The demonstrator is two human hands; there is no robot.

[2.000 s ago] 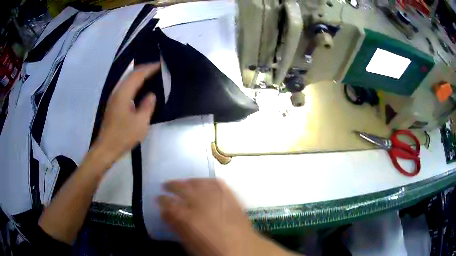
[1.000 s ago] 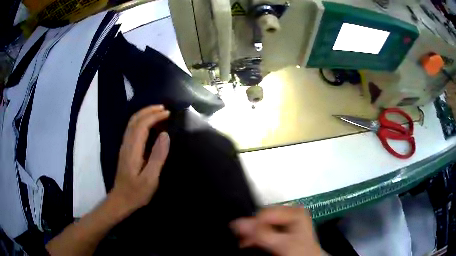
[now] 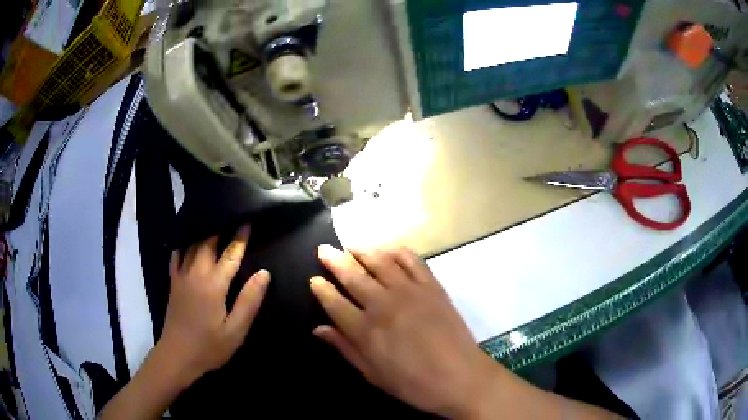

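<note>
A black fabric panel [image 3: 283, 328] lies dark side up under both hands and runs up to the needle area of the cream-grey sewing machine head [image 3: 213, 107]. My left hand [image 3: 209, 303] rests on the fabric, fingers spread, left of the needle area. My right hand [image 3: 394, 320] lies on the fabric's right edge, just in front of the needle area, fingers slightly apart. The needle and presser foot are hard to make out beside the lamp glare.
Overlapping white and black strips [image 3: 78, 205] lie at left, a yellow crate [image 3: 86, 70] behind them. Red-handled scissors [image 3: 648, 182] lie on the beige bed at right, below the green control panel [image 3: 443, 66]. A green ruler strip [image 3: 607, 328] follows the front edge.
The view has moved closer to the machine. The pale-faced panel now shows its black face and lies flat by the needle area. My right hand has moved up from the front edge onto the fabric.
</note>
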